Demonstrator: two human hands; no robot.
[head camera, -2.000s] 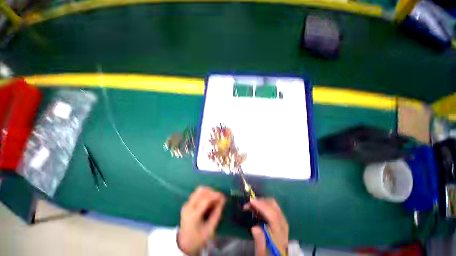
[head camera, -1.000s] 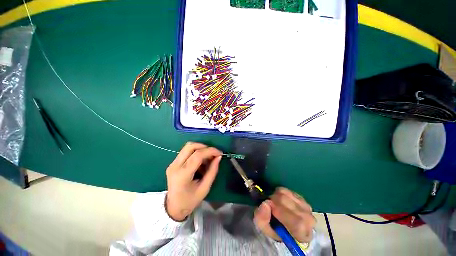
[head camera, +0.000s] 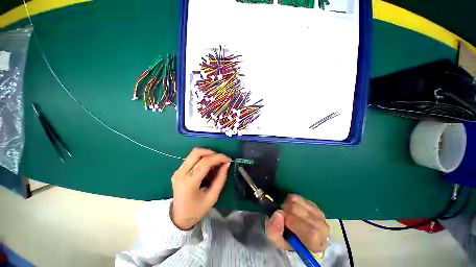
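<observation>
My left hand (head camera: 197, 186) pinches the end of the thin silvery solder wire (head camera: 112, 129), which curves in from the upper left. The wire's end is at the left end of a small green PCB (head camera: 244, 161) on the black work pad (head camera: 267, 168). My right hand (head camera: 298, 223) is closed around the soldering iron (head camera: 269, 202), with its blue handle to the lower right. The iron's tip is just below the board's left end; whether it touches cannot be told.
The blue-rimmed tray (head camera: 271, 139) beyond the pad holds heaped connector leads (head camera: 224, 94) and green PCB panels. Wired boards (head camera: 157, 83) lie left of it, then tweezers (head camera: 51, 130) and a plastic bag (head camera: 11, 99). A white tub (head camera: 429, 146) and black bundle (head camera: 423, 94) are right.
The view first tilted down closer to the bench. Since then both hands have stayed nearly in place, and the iron's tip has shifted slightly down and left from the board.
</observation>
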